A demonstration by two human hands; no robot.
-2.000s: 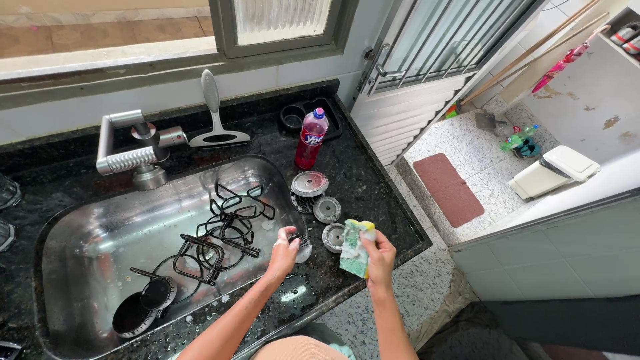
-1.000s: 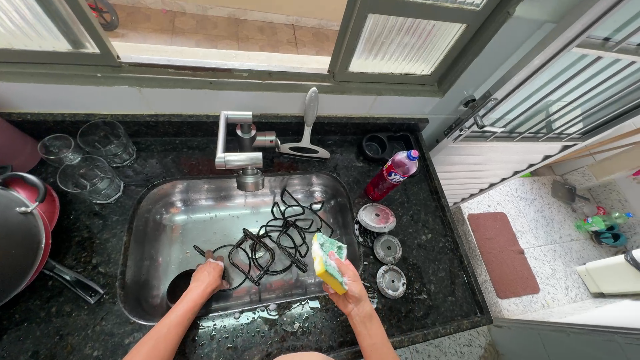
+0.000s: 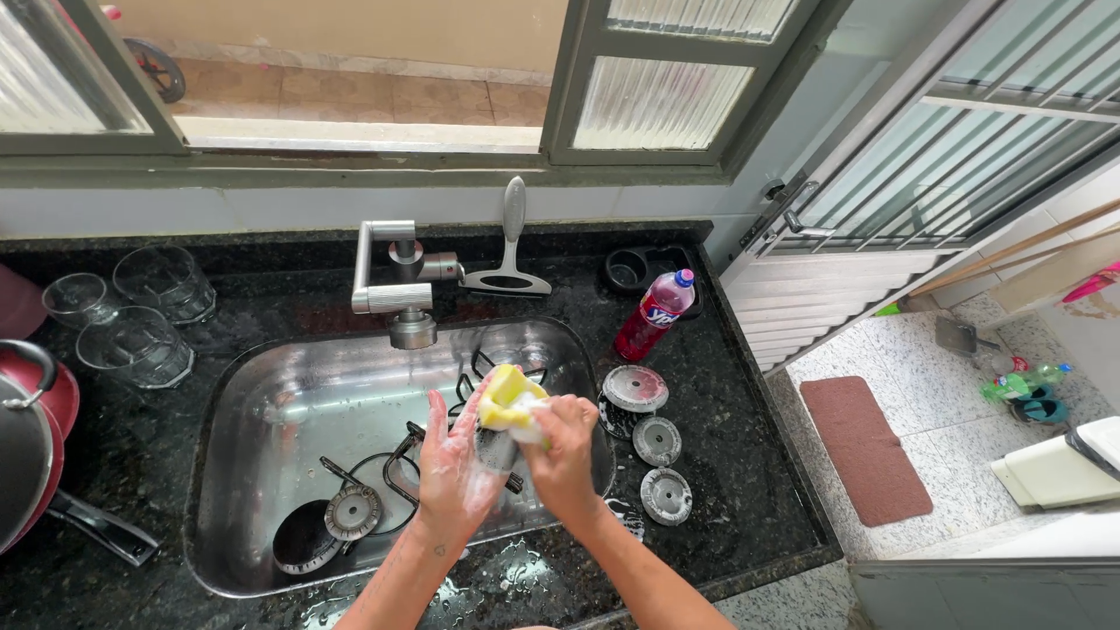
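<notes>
Over the right part of the steel sink (image 3: 262,420), my left hand (image 3: 459,468) holds a round dark burner cap (image 3: 496,448), partly hidden by suds and fingers. My right hand (image 3: 564,451) presses a soapy yellow sponge (image 3: 509,398) against it. Black wire pan supports (image 3: 402,464) lie in the sink beneath my hands. At the sink's lower left, a black burner cap (image 3: 304,535) lies beside a grey burner ring (image 3: 353,512). Several burner parts, among them a soapy disc (image 3: 635,388), a ring (image 3: 656,440) and another ring (image 3: 666,496), sit on the counter right of the sink.
A bottle of red dish soap (image 3: 652,317) stands behind the burner parts, near a black holder (image 3: 626,270). The faucet (image 3: 402,289) reaches over the sink's back edge beside a squeegee (image 3: 509,262). Drinking glasses (image 3: 138,346) and a pan (image 3: 26,446) with its handle stand at left.
My left hand has come up from the sink's lower left to meet my right hand, now holding a burner cap. A grey burner ring shows where that hand was.
</notes>
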